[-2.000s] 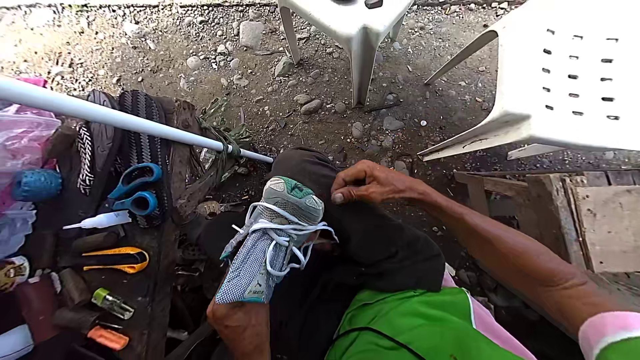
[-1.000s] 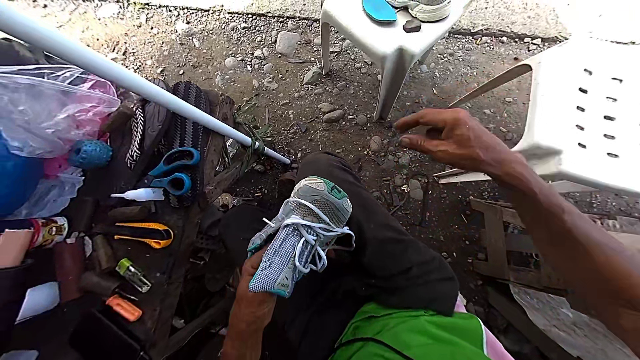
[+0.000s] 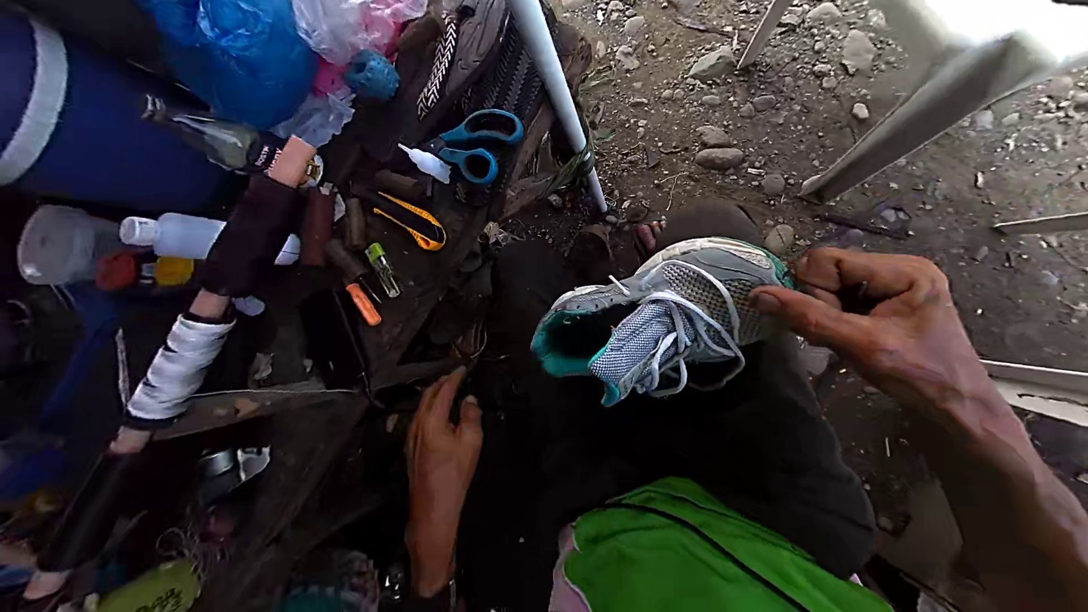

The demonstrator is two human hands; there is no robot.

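Note:
A grey and teal sports shoe with white laces (image 3: 680,306) lies across my dark-trousered knee, its toe to the right and its opening to the left. My right hand (image 3: 867,297) pinches the toe end between thumb and fingers. Beside the work surface, left of my lap, my left hand (image 3: 444,450) is held low with its fingers forward and nothing seen in it. Nearest to it on the surface are an orange-handled tool (image 3: 364,303), a green lighter (image 3: 382,270), a yellow utility knife (image 3: 411,223), blue-handled scissors (image 3: 481,144) and a small white squeeze bottle (image 3: 427,163).
Spools of white (image 3: 180,370) and black thread (image 3: 253,229) stand at the left, near a white plastic bottle (image 3: 191,235) and a glass bottle (image 3: 212,140). A white pole (image 3: 557,93) slants down to the stony ground. A plastic chair leg (image 3: 918,119) rises at the upper right.
My left hand has let go of the shoe and moved to the left. My right hand, held off the shoe a second ago, now grips its toe. The view has swung left.

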